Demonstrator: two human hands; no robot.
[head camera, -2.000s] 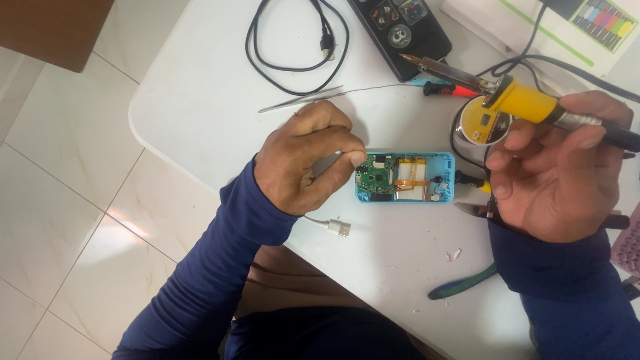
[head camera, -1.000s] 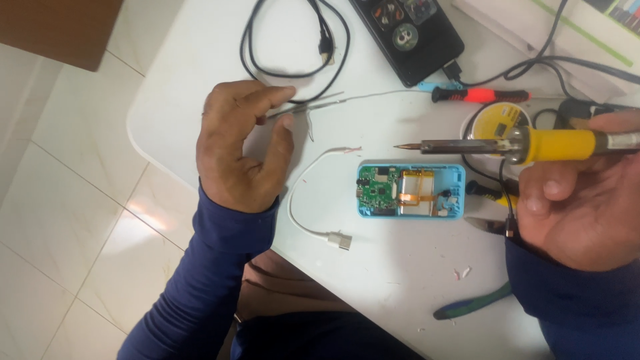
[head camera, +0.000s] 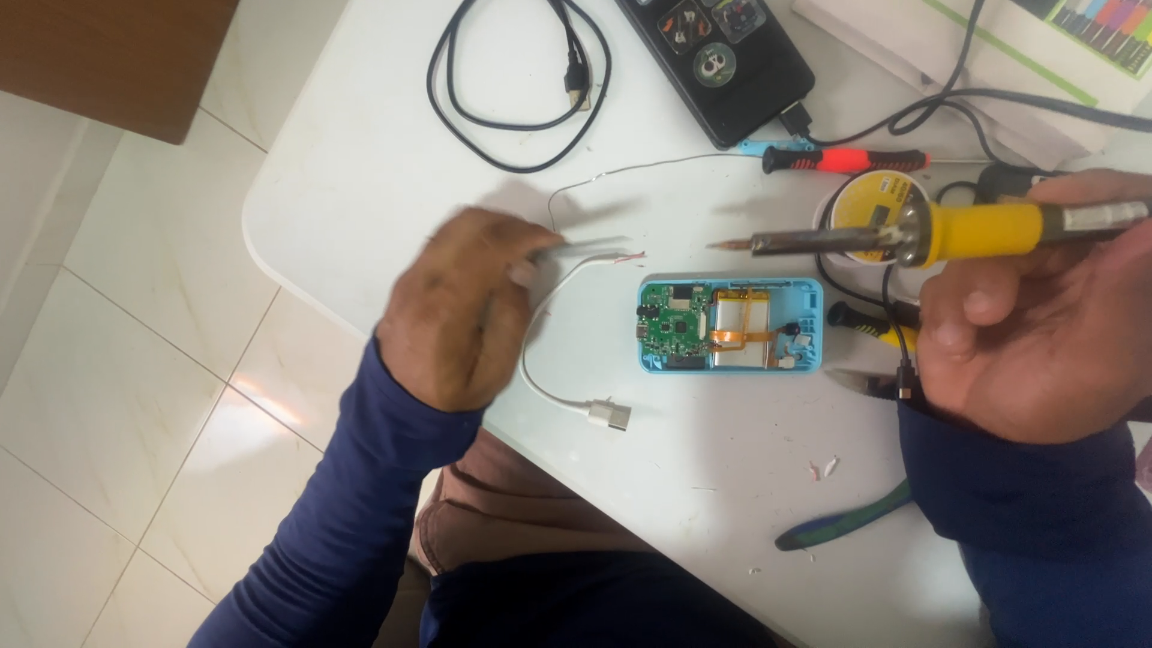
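Note:
My left hand (head camera: 468, 310), blurred, is closed on slim metal tweezers (head camera: 594, 245) whose tips point right. Just beside them lies a white USB cable (head camera: 531, 360) with bared wire ends at the top and its plug at the bottom. My right hand (head camera: 1026, 333) holds a soldering iron (head camera: 981, 234) with a yellow handle, its tip pointing left above the table. Between the hands rests an open light-blue device case (head camera: 814, 306), with a green circuit board (head camera: 677, 324), a silver battery (head camera: 731, 347) and orange ribbon cables inside. A thin solder wire (head camera: 648, 165) runs behind the tweezers.
At the back lie a coiled black USB cable (head camera: 520, 169), a black box with stickers (head camera: 765, 90) and a red-black screwdriver (head camera: 846, 160). A yellow-labelled solder spool (head camera: 868, 211) sits beneath the iron. A green-blue handle (head camera: 841, 525) and scraps lie near the front edge.
My left hand has moved left from the board, leaving the white cable on the table, and now has the tweezers, which lay on the table before. The iron's tip has swung down to point left.

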